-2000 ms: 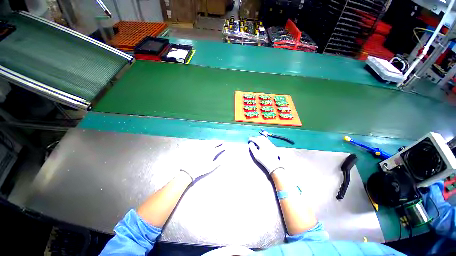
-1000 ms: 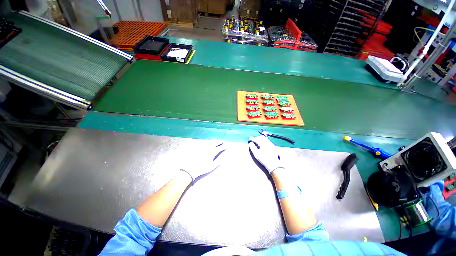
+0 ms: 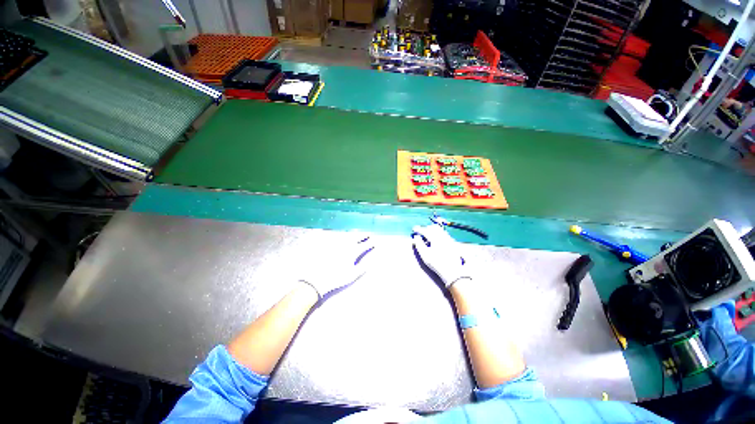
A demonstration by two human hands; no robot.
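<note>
An orange tray [image 3: 404,184] lies on the green belt ahead of my hands, with green circuit boards [image 3: 451,180] in three columns, red showing beside them. My left hand [image 3: 341,263], in a white glove, rests on the metal worktop and holds nothing. My right hand [image 3: 439,252], in a white glove with a light blue strap at the wrist, rests near the worktop's far edge, fingers curled; whether it holds anything is unclear. Side cutters [image 3: 462,227] with dark handles lie just beyond its fingertips.
A black curved handle tool [image 3: 573,291], a blue-and-yellow tool [image 3: 611,244], a fan [image 3: 702,263] and a wire reel [image 3: 690,353] are at right. A side conveyor [image 3: 108,91] slopes at left, a dark carrier [image 3: 16,56] at its top. Another person's blue sleeve shows at far right.
The orange tray with its boards has moved slightly right along the belt. The dark carrier on the side conveyor has come further into view. My hands have not moved.
</note>
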